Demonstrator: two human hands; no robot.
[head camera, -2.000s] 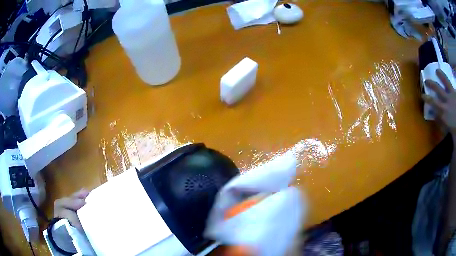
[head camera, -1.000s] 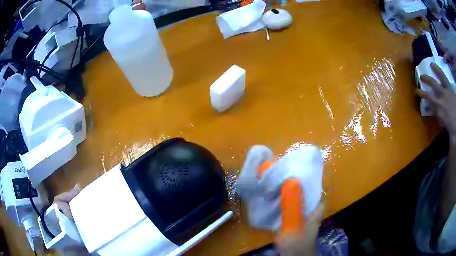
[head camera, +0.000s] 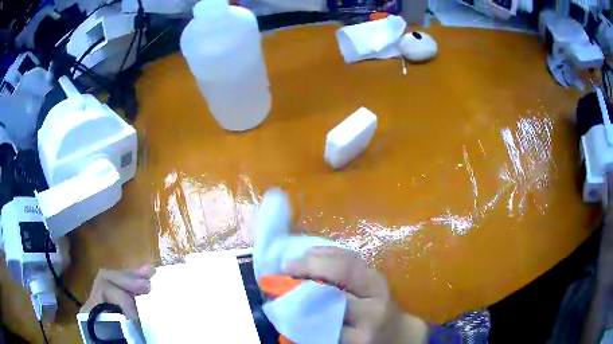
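A security camera (head camera: 195, 302) with a white body lies low in the view, cut off by the bottom edge. Only a strip of its black head shows; my right hand and the cloth hide the rest. My left hand (head camera: 121, 290) grips the body's left end beside the white bracket (head camera: 101, 329) with a black cable loop. My right hand (head camera: 353, 285), slightly blurred, wears orange finger cots and holds a pale wiping cloth (head camera: 306, 312) over the black head. Whether the cloth touches the head along its whole width is hidden.
A white block (head camera: 351, 138) stands mid-bench. A translucent bottle (head camera: 232, 74) is behind left. A crumpled tissue (head camera: 372, 39), a thin stick and a round white pot (head camera: 418, 46) lie at the back. Several cameras (head camera: 87, 144) are piled left; another (head camera: 595, 144) is at the right edge.
My right hand and cloth have moved left from beside the camera onto its black head. The camera sits lower in view. The other person's hand at the right is no longer seen on its camera.
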